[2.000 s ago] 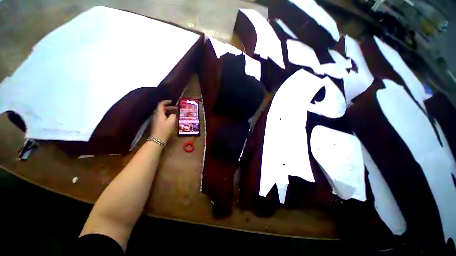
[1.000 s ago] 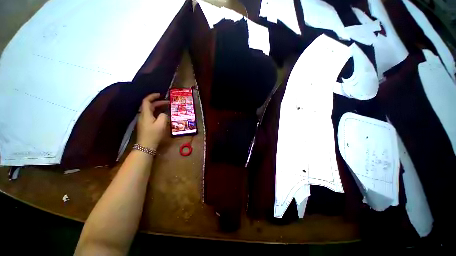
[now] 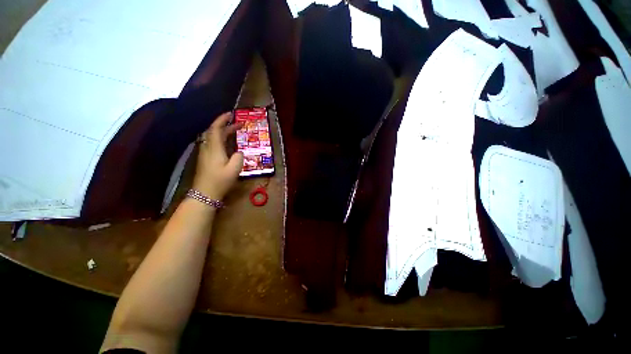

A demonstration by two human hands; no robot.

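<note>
A smartphone (image 3: pixel 254 142) with a lit pink-red screen full of small pictures lies on the brown table between two dark maroon stacks. My left hand (image 3: pixel 220 159) is at its left edge, fingers apart. A fingertip is over the upper left of the screen and the thumb is by the lower left side; whether they touch is unclear. The hand does not hold the phone. A red ring (image 3: pixel 259 197) lies just below the phone. My right hand is not in view.
A large white-topped maroon bundle (image 3: pixel 76 90) fills the left. Black pieces (image 3: pixel 339 83) lie over a maroon stack in the centre. A curved white pattern piece (image 3: pixel 436 166), a small rounded panel (image 3: pixel 524 204) and several white-topped bundles lie right. A white scrap (image 3: pixel 91 264) lies near the table's front edge.
The view has moved closer to the phone and the stacks have shifted in it. My left hand has moved over the phone's left edge, its fingers now overlapping the screen. The phone stays on the table.
</note>
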